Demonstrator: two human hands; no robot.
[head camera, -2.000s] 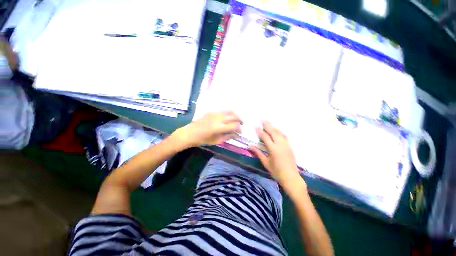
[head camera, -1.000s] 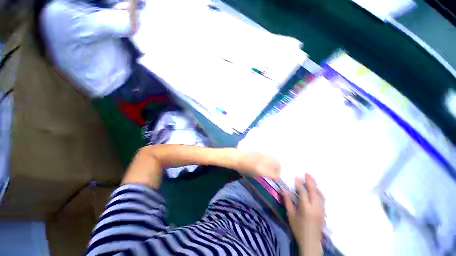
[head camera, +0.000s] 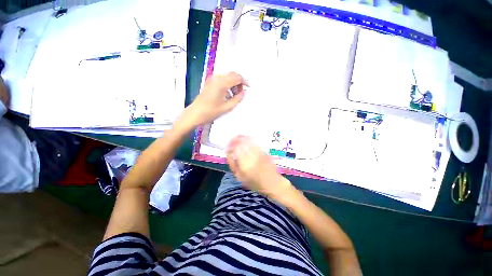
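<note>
White panels (head camera: 302, 81) lie on a colourful printed sheet with a red left border (head camera: 212, 59). They carry green circuit boards (head camera: 278, 13), a round dark disc (head camera: 266, 25) and thin lead wires. My left hand (head camera: 220, 97) is over the left part of the panels, fingers curled on a small grey-white piece (head camera: 234, 91) too small to name. My right hand (head camera: 251, 163) is blurred over the front edge, left of another green board (head camera: 282, 153). Its fingertips look bunched; whether they hold anything cannot be told.
A stack of white panels with modules (head camera: 108, 81) lies left. A white tape roll (head camera: 464, 137) and gold-handled scissors (head camera: 461, 187) are at the right. Crumpled waste liner (head camera: 166, 183) sits in a dark bag below the bench edge. Another person's sleeve (head camera: 19, 156) shows at far left.
The camera has swung back after turning left. My left hand has moved up over the panel, away from the front edge. My hands are farther apart, and my right hand has moved left.
</note>
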